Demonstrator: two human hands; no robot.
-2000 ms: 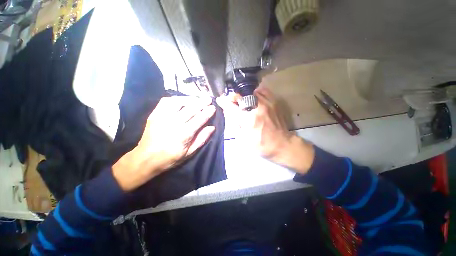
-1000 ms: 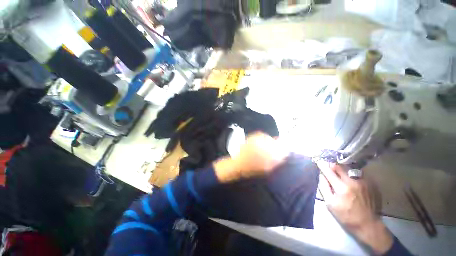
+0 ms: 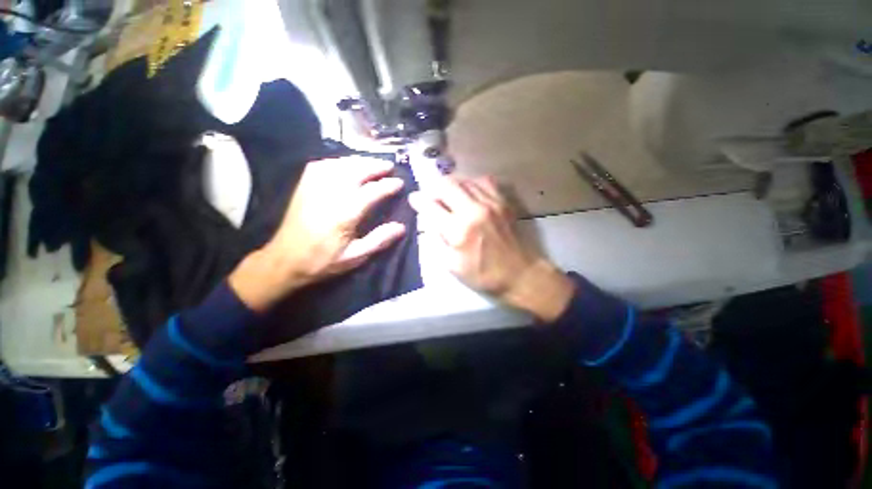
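Note:
A black garment piece [image 3: 368,272] lies on the white table with its right edge at the presser foot and needle [image 3: 403,143]. My left hand [image 3: 330,224] lies flat on the cloth, palm down with fingers spread, just left of the needle. My right hand [image 3: 478,229] is right of the cloth's edge, below the presser foot, with its fingers bent and fingertips close to the edge. Glare hides whether the right fingers pinch the cloth.
Thread snips [image 3: 614,191] lie on the beige machine bed [image 3: 564,124] to the right. A black heap [image 3: 115,143] covers cardboard [image 3: 100,306] at the left. The off-white machine head [image 3: 593,38] spans the top. Red plastic [image 3: 842,325] shows at the right edge.
The view swung left one second ago and is back over the needle. My left hand, then blurred over the cloth, now lies flat on it. My right hand sits a little lower beside the presser foot.

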